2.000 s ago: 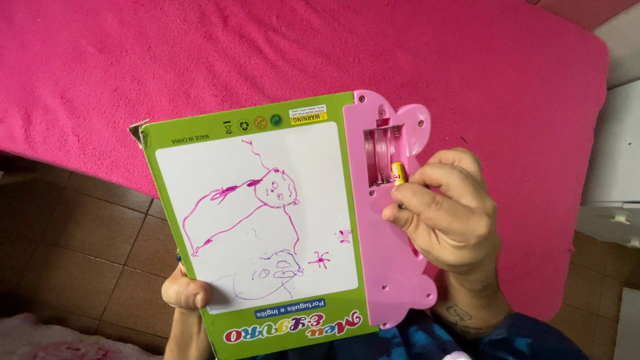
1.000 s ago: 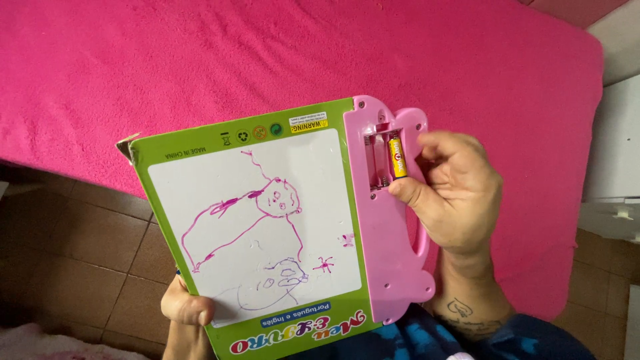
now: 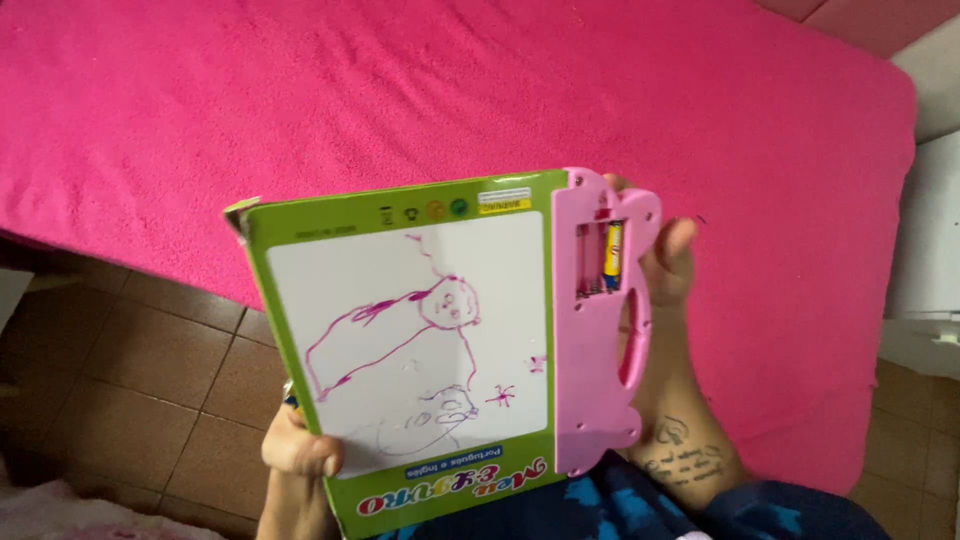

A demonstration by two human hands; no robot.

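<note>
A children's electronic book (image 3: 450,191) with a green border, a white panel with marker drawings and a pink plastic side module (image 3: 589,352) is held up in front of me. In its uncovered battery compartment (image 3: 591,259), a yellow battery (image 3: 613,253) lies in the right slot; the slot area to its left shows bare pink plastic and metal contacts. My left hand (image 3: 300,446) grips the book's lower left edge, thumb on the front, with a small yellow and dark item partly visible by the fingers. My right hand (image 3: 671,262) is behind the module's right edge, its fingers mostly hidden.
A bed or table covered with a pink cloth (image 3: 450,97) spans the view behind the book. Brown floor tiles (image 3: 150,375) show at the lower left. White furniture (image 3: 922,225) stands at the right edge, and a light pink fabric (image 3: 75,510) lies at the bottom left.
The yellow battery, between my right fingers at the compartment earlier, now sits in the right slot. My right hand has let go of it and moved behind the module's edge.
</note>
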